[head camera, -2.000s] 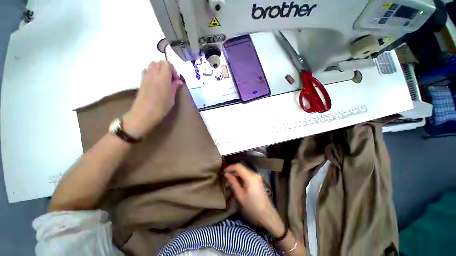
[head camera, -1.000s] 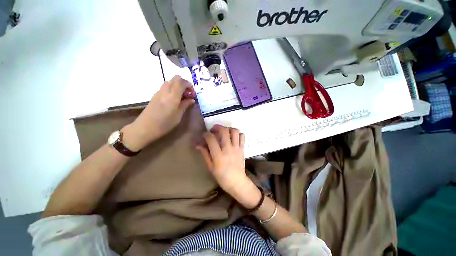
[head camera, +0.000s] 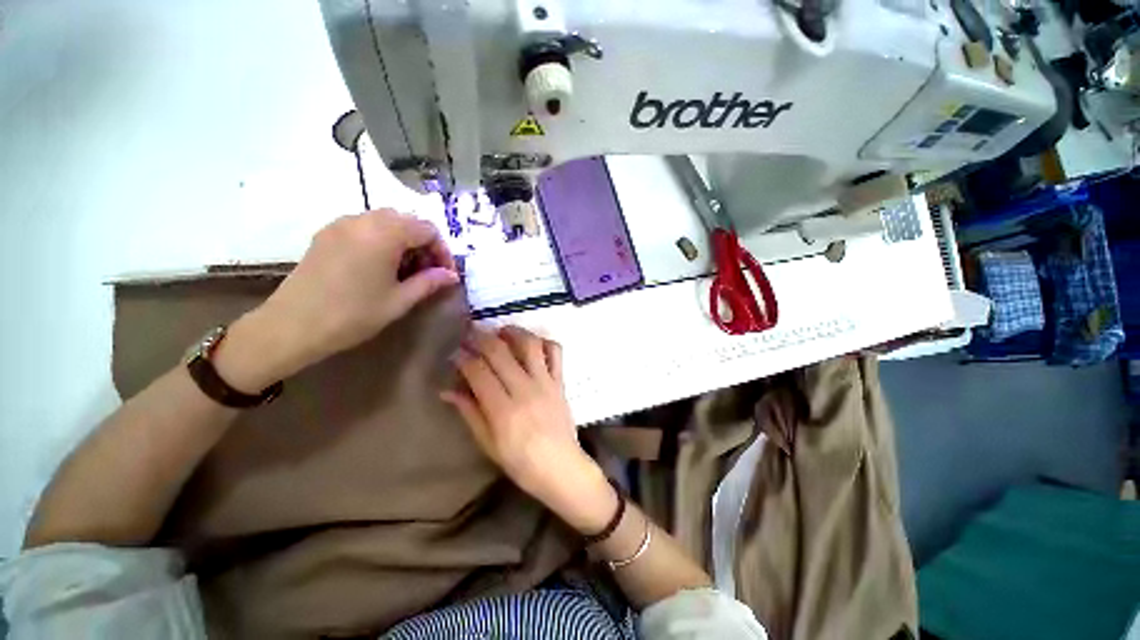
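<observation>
A brown garment panel (head camera: 338, 438) lies on the white table's left part and bunches down over the lap. My left hand (head camera: 363, 278) is at the panel's upper right corner, just left of the lit presser foot (head camera: 460, 225), with thumb and fingertips pinching the fabric edge. My right hand (head camera: 515, 406) lies on the panel's right edge below, fingers spread, thumb and fingertips on the fabric; whether it pinches the edge is hard to tell. The needle itself is lost in the bright light.
The white sewing machine head (head camera: 700, 94) spans the top. A purple-screened phone (head camera: 590, 234) and red-handled shears (head camera: 743, 285) lie right of the needle. Brown garment pieces (head camera: 831, 500) with a white strip hang over the table's front edge at right. Green cloth (head camera: 1038, 563) is at lower right.
My right hand moved up from the lap to the panel's edge near the machine. My left hand stayed by the presser foot. The whole view shifted, showing more of the machine head.
</observation>
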